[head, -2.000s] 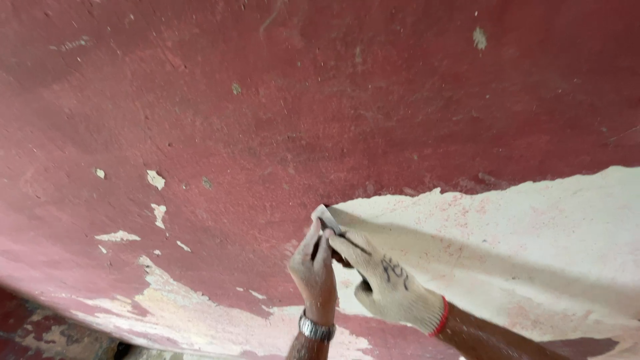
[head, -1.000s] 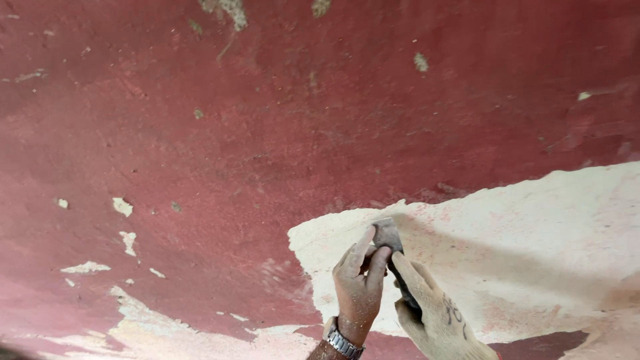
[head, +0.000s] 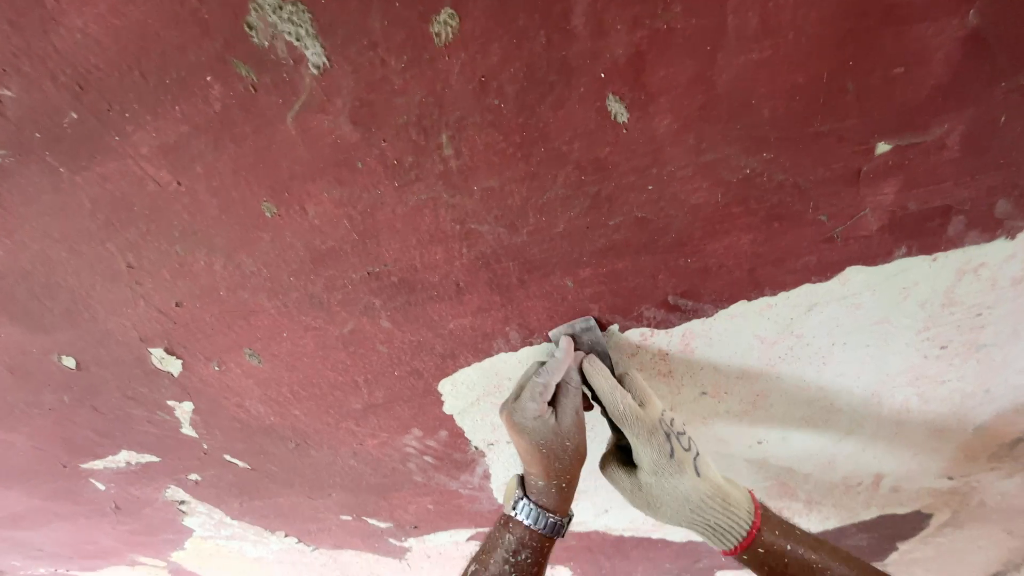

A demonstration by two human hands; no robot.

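Note:
My left hand (head: 548, 412), bare and dusted with pale flakes, wears a metal-band wristwatch (head: 538, 510) and presses its fingertips on the blade of a scraper (head: 586, 340). My right hand (head: 660, 456), in a cream knitted glove with a red cuff and black marks, is closed around the scraper's dark handle, mostly hidden by the glove. The blade's edge lies on the border between the red paint (head: 384, 240) and the pale bared surface (head: 832, 376).
Small chipped spots (head: 166, 362) dot the red surface at the left. Rough grey patches (head: 288, 32) show near the top. A larger peeled area (head: 232, 544) runs along the bottom left. A shadow falls across the pale surface at the right.
The pale bared area now reaches farther left into the red paint than two seconds ago. Both hands have kept the scraper, and its blade is back at the upper paint border. The view has shifted.

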